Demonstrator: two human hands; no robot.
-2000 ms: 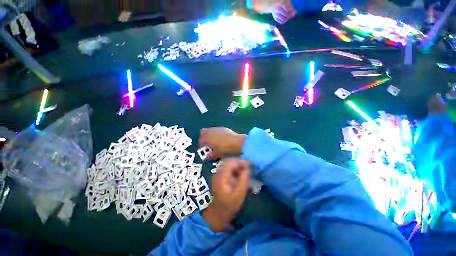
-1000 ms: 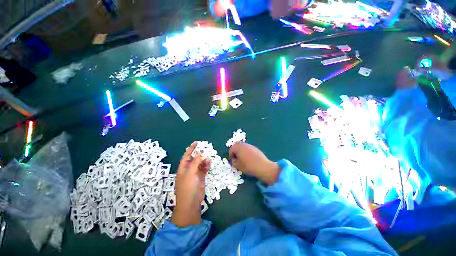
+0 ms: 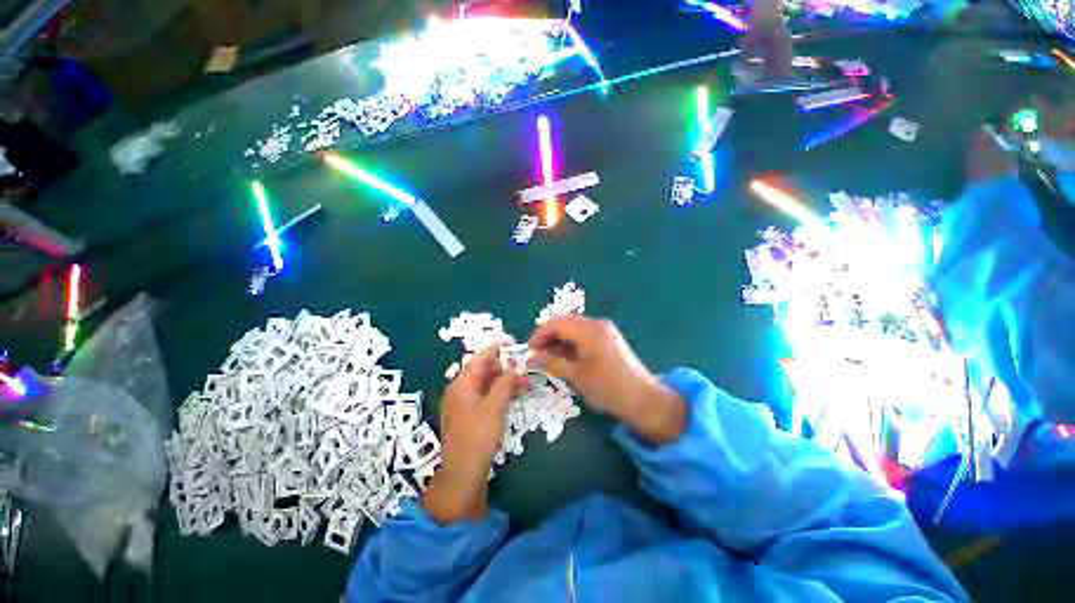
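Note:
My left hand [image 3: 474, 406] and my right hand [image 3: 593, 359] meet above the small white plastic inserts [image 3: 536, 415]. A small white piece [image 3: 516, 353], apparently a square plate, is pinched in my left fingertips. My right fingertips touch it from the other side; whether they hold an insert is hidden. Inserts lie under and beyond both hands, with a small cluster [image 3: 564, 300] just past my right hand. A large heap of white square plates [image 3: 295, 424] with dark openings lies left of my left hand.
Lit sticks crossed with pale strips [image 3: 546, 171] lie beyond the hands. A dazzling heap of lit assemblies [image 3: 872, 342] is at right, beside a person's blue sleeve [image 3: 1002, 283]. Another bright heap [image 3: 460, 65] lies at the back. A crumpled clear bag [image 3: 100, 436] is far left.
My right hand has moved left from the insert cluster to my left fingertips. My left hand has shifted slightly right. Earlier, the forearms were crossed near the plate heap. A hand now shows at the back right.

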